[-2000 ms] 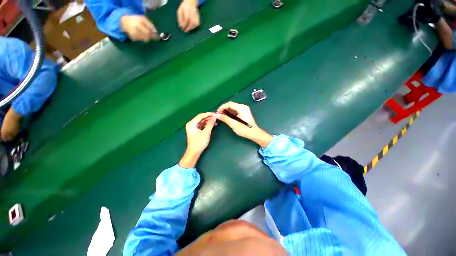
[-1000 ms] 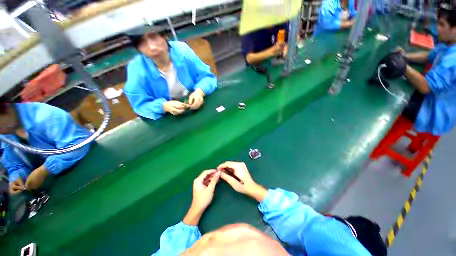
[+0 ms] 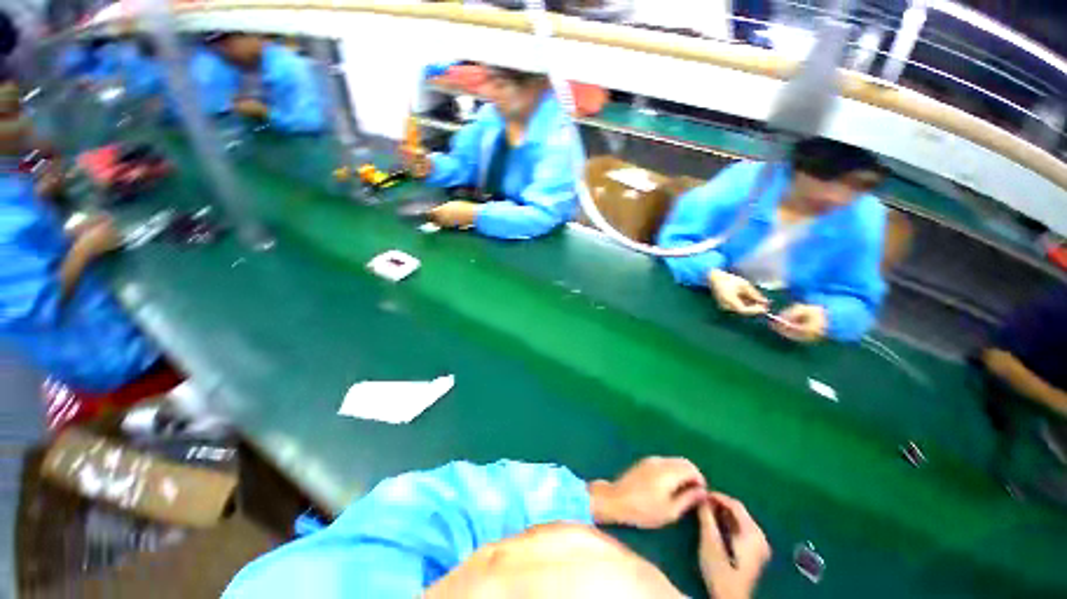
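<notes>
My left hand (image 3: 653, 491) is near the bottom centre, its fingertips pinched on a small part that is mostly hidden and blurred. My right hand (image 3: 735, 548) is beside it, fingertips touching or nearly touching the left ones, and holds a thin dark pen-like tool (image 3: 727, 536). Both hands are above the green bench. A small square module (image 3: 809, 562) with a light rim and dark centre lies just right of my right hand.
A white paper scrap (image 3: 396, 399) lies left of my hands. A white device (image 3: 394, 266) is further back. A white label (image 3: 823, 388) and another module (image 3: 913, 453) lie to the right. People in blue smocks sit across and left. An open cardboard box (image 3: 140, 480) is at lower left.
The view has swung left, bringing the paper scrap, white device and cardboard box into sight. My hands now appear lower and further right, still together. The person opposite now looks down.
</notes>
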